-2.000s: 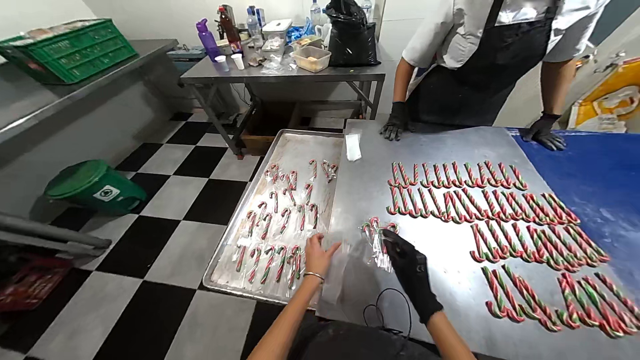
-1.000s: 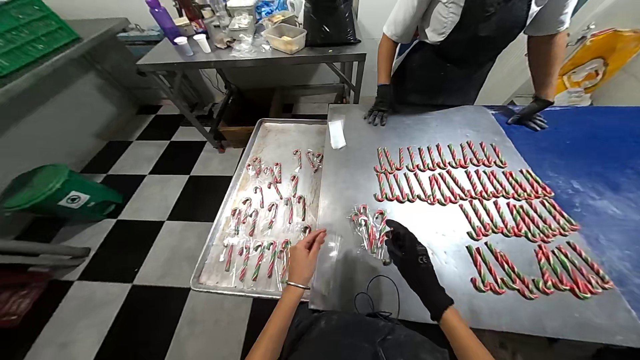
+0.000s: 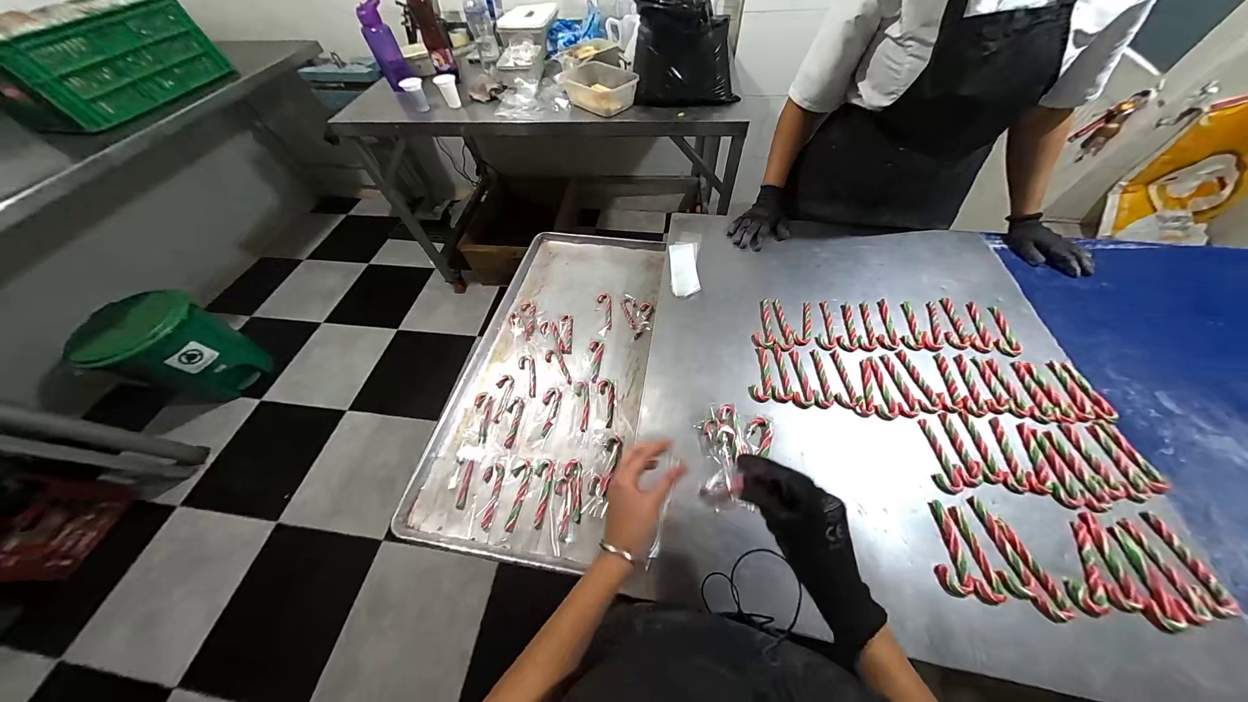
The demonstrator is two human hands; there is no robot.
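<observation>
My left hand [image 3: 639, 497], bare with a bracelet at the wrist, is over the right edge of the metal baking tray [image 3: 414, 497], its fingers apart with nothing plainly between them. Several wrapped candy canes [image 3: 551, 409] lie on that tray. My right hand [image 3: 780, 492], in a black glove, has its fingertips at the lower edge of a small pile of wrapped candy canes [image 3: 726, 439] on the steel table [image 3: 712, 351]; whether it grips one cannot be told. Unwrapped red, green and white candy canes [image 3: 936, 380] lie in several rows to the right.
Across the table stands a person in a black apron [image 3: 887, 146], gloved hands resting on it. A white packet [image 3: 684, 270] lies near the tray. A black cable [image 3: 751, 585] is at the near edge. Behind are a side table [image 3: 546, 119] and a green bin [image 3: 166, 341].
My right hand has moved from the right side of the wrapped pile to its lower edge. My left hand stays near the tray's right edge. The view has shifted somewhat.
</observation>
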